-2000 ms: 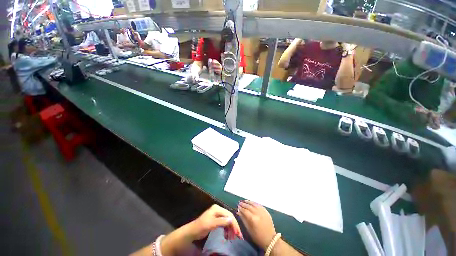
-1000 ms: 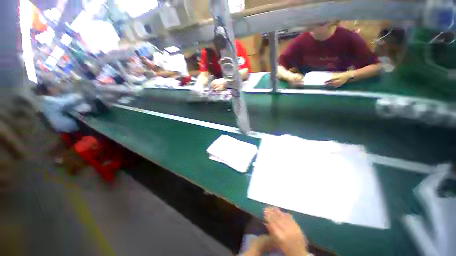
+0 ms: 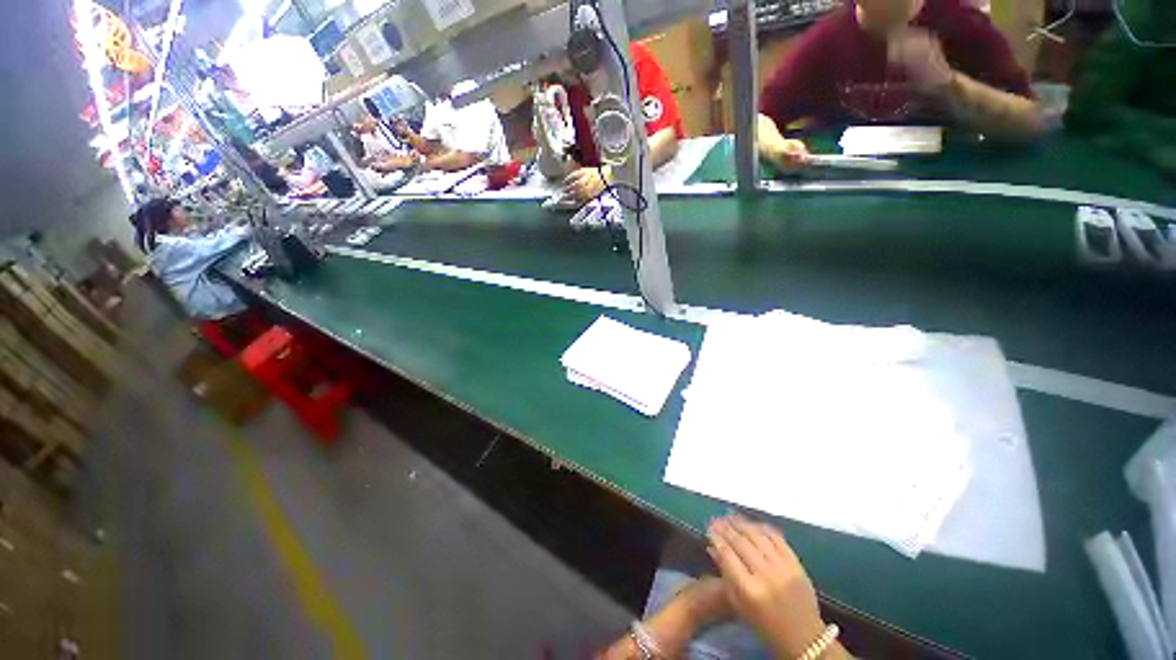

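My right hand is at the worktop's front edge, fingers close together, laid against my left hand. My left hand is lower, partly hidden behind the right one. Nothing shows in either hand, but both palms are hidden. Large white sheets lie spread on the green worktop just beyond my hands. A neat stack of small white cards lies to their left, near the grey post.
The grey post with a black cord stands behind the cards. Rolled translucent sheets lie at the right edge. White-grey plastic units sit on the belt at far right. Co-workers sit opposite. Red stools stand at left.
The view has swung to the right. My hands, apart two seconds ago, are now together. The large sheets look more fanned out than two seconds ago.
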